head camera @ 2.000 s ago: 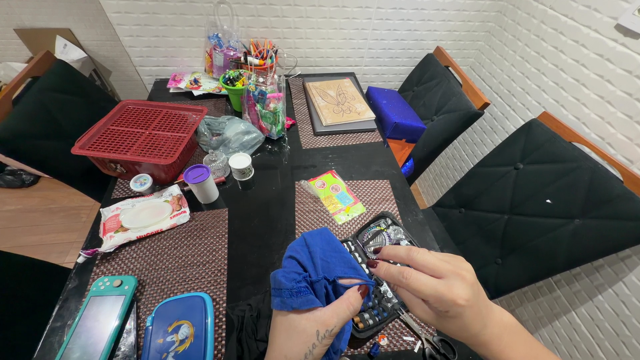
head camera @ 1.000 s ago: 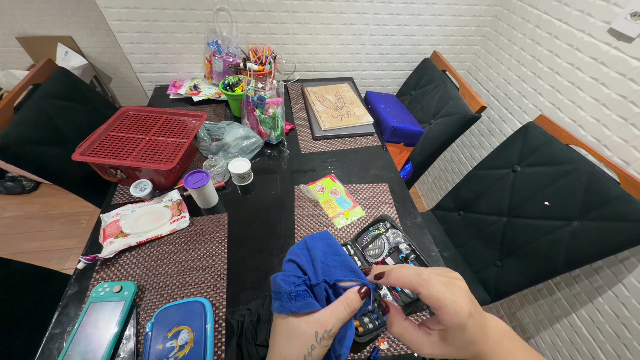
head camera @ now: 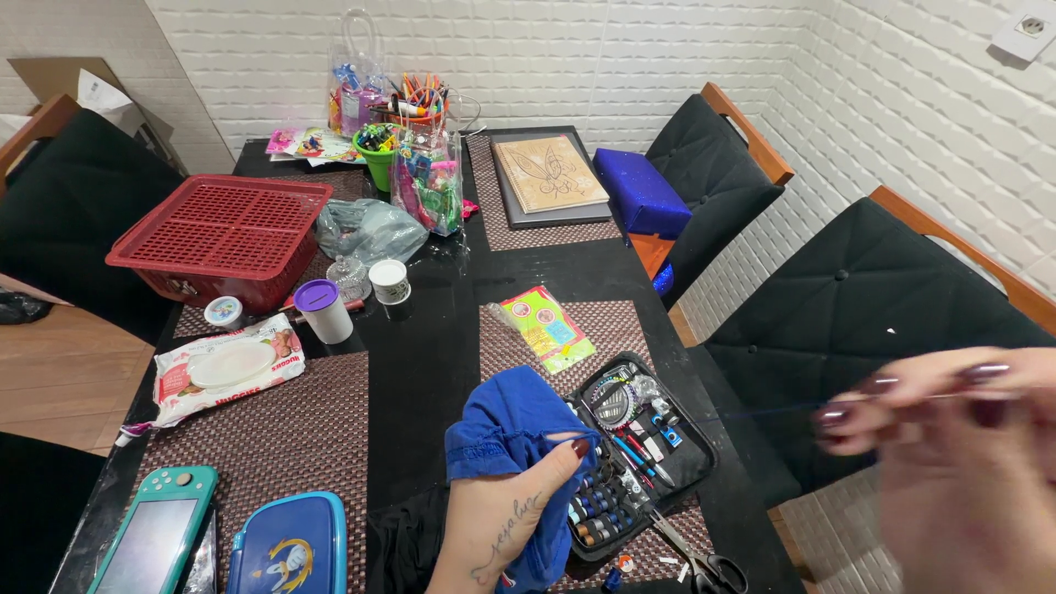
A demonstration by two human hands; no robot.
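Observation:
My left hand (head camera: 528,503) holds a bunched blue cloth (head camera: 507,412), thumb pressed on its folded edge, over the near part of the table. Out at the right, away from the cloth, is my right hand (head camera: 949,429), blurred, its fingertips pinched together. A thin dark blue thread (head camera: 767,412) stretches between the cloth side and those fingers; whether a needle is in them cannot be told. Just right of the cloth lies an unzipped black sewing kit (head camera: 693,437) with thread spools (head camera: 598,520), pins and small tools. Black-handled scissors (head camera: 701,561) rest at its near edge.
A colourful packet (head camera: 549,330) lies beyond the kit. On the left are a handheld game console (head camera: 153,536), a blue case (head camera: 289,549), a wipes pack (head camera: 231,367), a lidded white container (head camera: 324,313) and a red basket (head camera: 223,223). Black padded chairs (head camera: 858,322) stand at the right.
My right hand has moved from beside the cloth and kit out to the right, with thread now stretched behind it. My left hand still holds the cloth in about the same place.

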